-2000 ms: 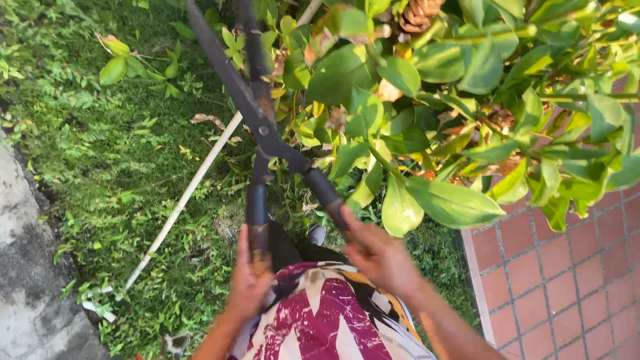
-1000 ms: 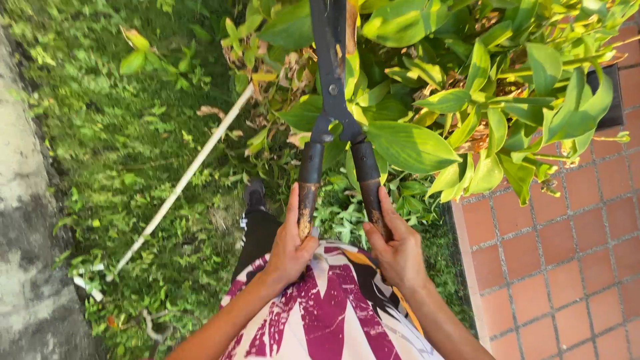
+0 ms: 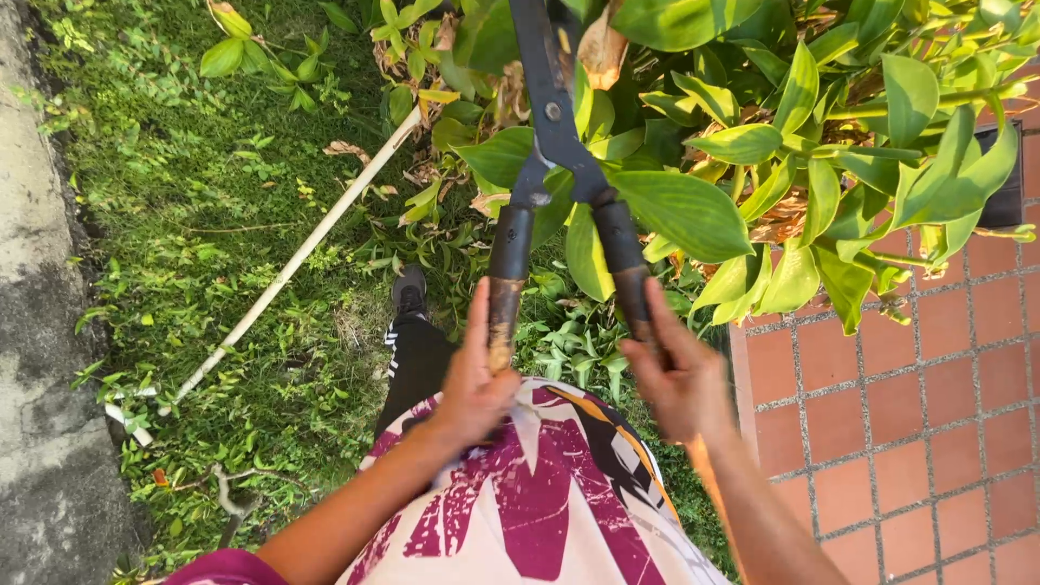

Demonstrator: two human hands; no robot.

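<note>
A pair of hedge shears (image 3: 554, 122) points away from me, its blades reaching past the top edge among the leaves of a broad-leaved bush (image 3: 691, 211). My left hand (image 3: 479, 374) grips the left handle, and my right hand (image 3: 681, 370) grips the right one. Both handles are dark with worn, brownish grips, and they stand slightly apart. The blades lie nearly together; their tips are out of view. A large green leaf lies just right of the pivot, and dry brown leaves hang near the blades.
A pale pole (image 3: 301, 256) lies slanting on the grass at the left, beside a concrete edge (image 3: 49, 325). Red paving tiles (image 3: 886, 414) cover the lower right. A dark container (image 3: 1001, 179) shows partly behind leaves. A bare twig (image 3: 227, 487) lies lower left.
Two seconds ago the shears tilted left with their blades spread; they now point more upright with the blades nearer together. Both hands have stayed on the handles.
</note>
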